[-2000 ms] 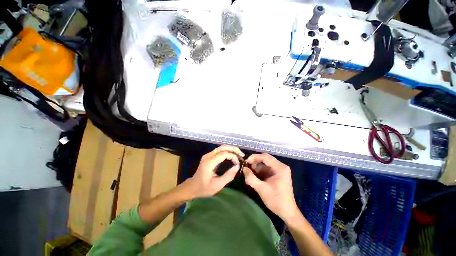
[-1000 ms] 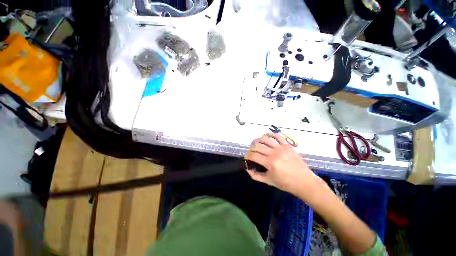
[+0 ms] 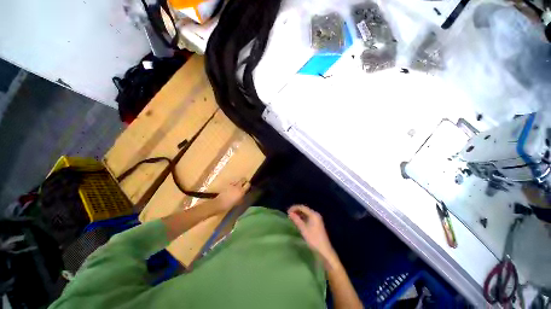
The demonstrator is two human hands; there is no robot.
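Note:
A narrow black webbing strap (image 3: pixel 179 180) curves loosely over the cardboard box and runs up to my left hand. My left hand (image 3: pixel 232 195) is closed on the strap above the box, partly blurred. My right hand (image 3: pixel 308 223) is in front of my body, short of the table edge, with its fingers loosely curled and apart. I see nothing in it, though its fingertips are small in view. The thick strap bundle (image 3: pixel 226 72) hangs over the table's left edge.
Hardware bags (image 3: pixel 327 31) and a blue card (image 3: pixel 319 64) lie on the table (image 3: pixel 362 114). The sewing machine (image 3: pixel 504 151), snips (image 3: pixel 447 224) and red-handled scissors (image 3: pixel 501 282) are at right. A yellow crate (image 3: pixel 104 196) stands left of the cardboard boxes (image 3: pixel 163 130); a blue crate (image 3: pixel 417 289) is low right.
The view has swung left. My right hand has let go of the strap and drawn back from the table edge. The strap, stretched between both hands before, now curves loosely over the box.

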